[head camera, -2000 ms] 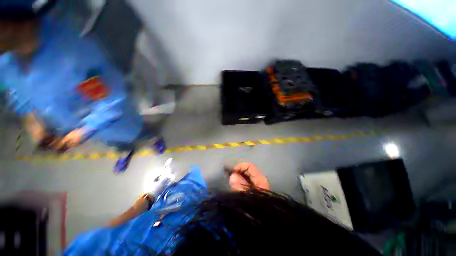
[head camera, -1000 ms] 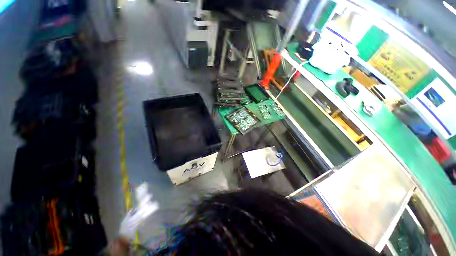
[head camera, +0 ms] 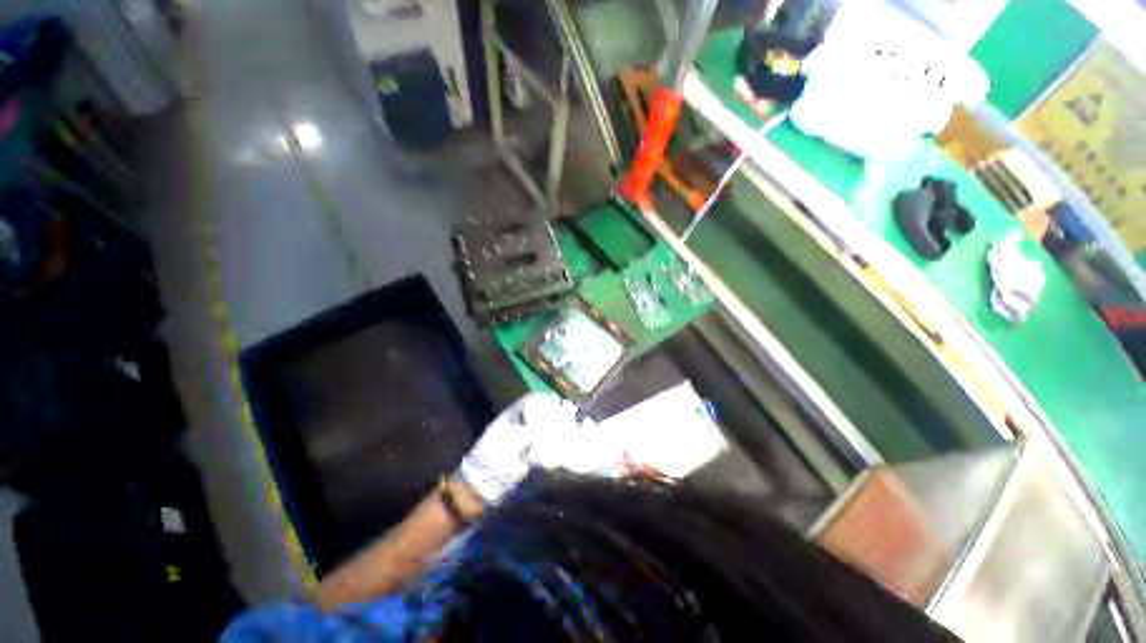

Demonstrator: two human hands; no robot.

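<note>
My left hand point(head camera: 518, 442), in a white glove, is at lower centre, just below the small green-topped table point(head camera: 513, 337). It is blurred and blends into a white flat surface point(head camera: 666, 431), so its grip is unclear. A small reddish patch at the edge of my hair may be part of my right hand; I cannot tell. On the table, a circuit board in a dark frame point(head camera: 578, 349) lies nearest my left hand. A stack of dark pallets point(head camera: 509, 261) is behind it. An empty black frame point(head camera: 608, 234) and small pale-marked boards point(head camera: 647, 299) lie further right.
A deep black tote point(head camera: 377, 408) stands on the floor left of the table. Dark bins point(head camera: 94, 402) line the far left beyond a yellow floor line point(head camera: 258, 440). A dark green conveyor point(head camera: 804, 308), red-orange wrapped post point(head camera: 654, 145) and green bench point(head camera: 1068, 358) are right.
The view has swung from the aisle to the green table and moved closer. My left hand has moved from the lower left over the floor to the table's near side.
</note>
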